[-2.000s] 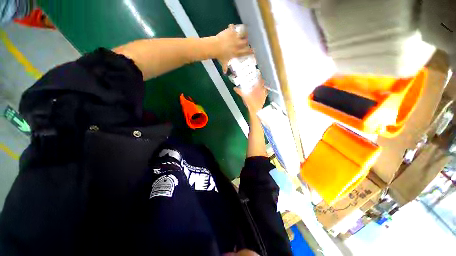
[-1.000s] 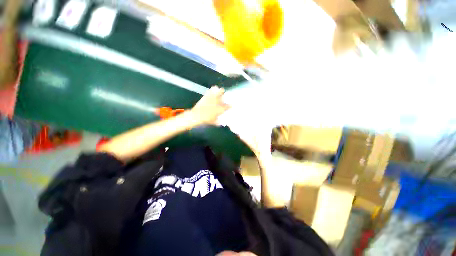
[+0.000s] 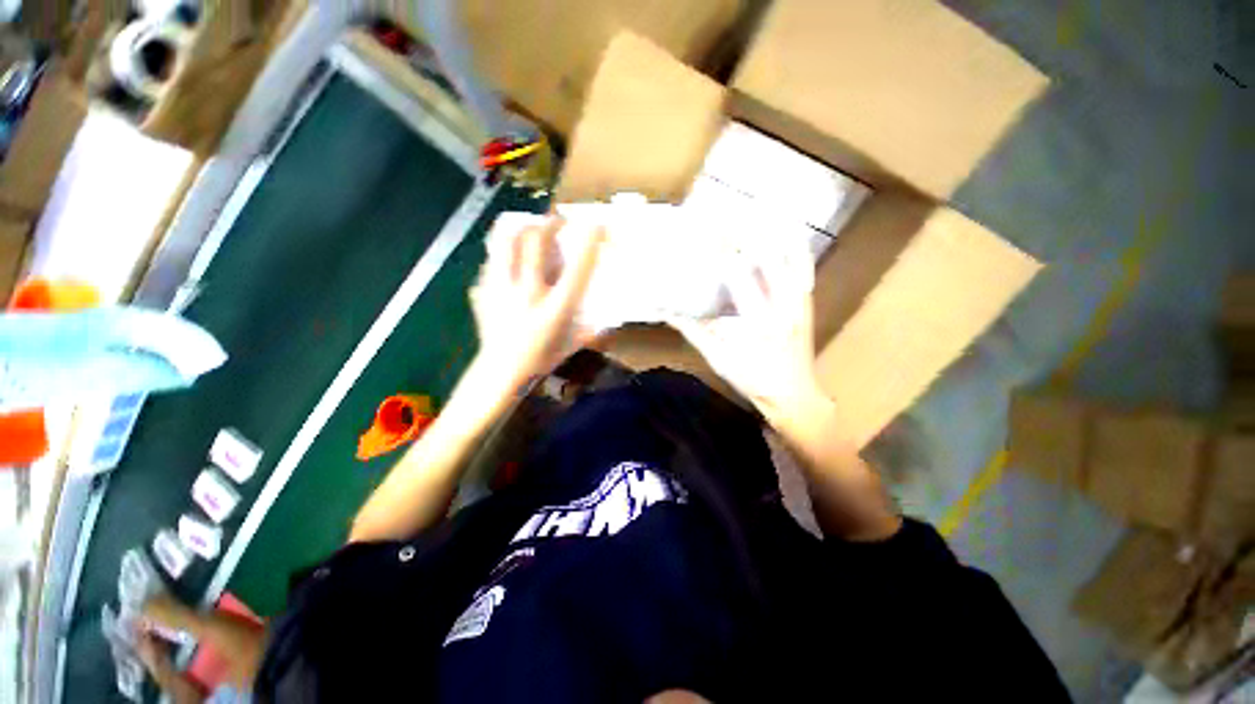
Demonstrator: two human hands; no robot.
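A row of white unit boxes (image 3: 647,261) is held between my two hands over the near-left side of the open shipping carton (image 3: 888,310). My left hand (image 3: 530,296) grips the left end of the row. My right hand (image 3: 771,323) grips the right end. The boxes are overexposed, so their edges blur into my fingers. More white boxes (image 3: 778,179) lie inside the carton at its far side. The carton flaps are folded outward.
An orange tape dispenser (image 3: 395,425) lies on the green belt (image 3: 324,227). Small boxes (image 3: 207,495) and another person's hands (image 3: 179,640) are at lower left. A pen cup (image 3: 523,162) stands at the belt's end. Brown cartons (image 3: 1142,461) are on the floor at right.
The view has swung from the belt and shelf to the open carton. My hands, with the white boxes between them, have moved from the belt to over the carton's near side.
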